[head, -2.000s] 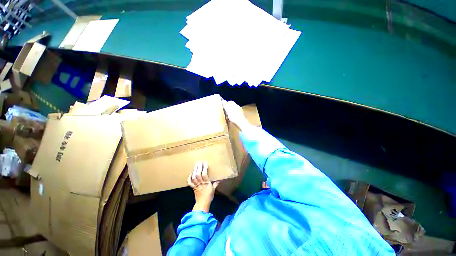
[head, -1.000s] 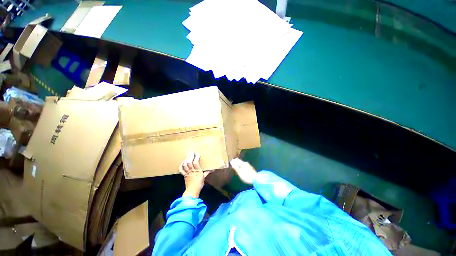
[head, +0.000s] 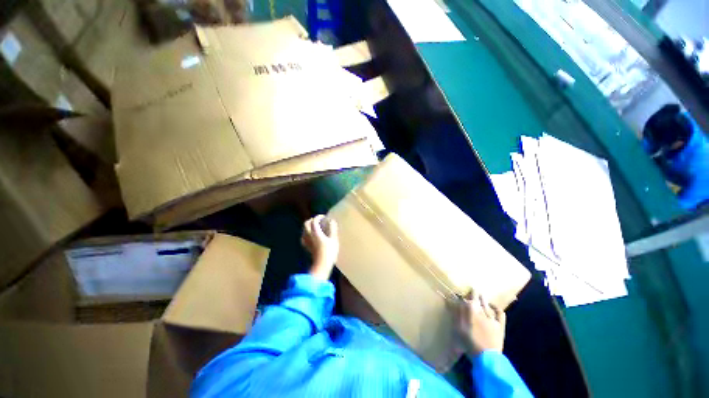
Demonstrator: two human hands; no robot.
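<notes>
A brown corrugated carton (head: 424,253) is held in front of me, tilted, with its taped seam facing up. My left hand (head: 321,241) grips its left edge, with the fingers curled at the carton's corner. My right hand (head: 480,322) lies on its lower right part, near the seam's end, with the fingers bent over the surface. The carton's underside is hidden. No tool can be made out in either hand.
Flattened cartons (head: 256,116) lean in a thick stack ahead to the left. An open carton (head: 208,291) with a white printed sheet (head: 136,268) stands lower left. White sheets (head: 571,218) lie fanned on the green bench (head: 482,93) at right. Another person (head: 688,155) is at the far right.
My view has swung round to the left. The carton now slants down to the right. My left hand moved from its lower side to its left edge, and my right hand is now on it.
</notes>
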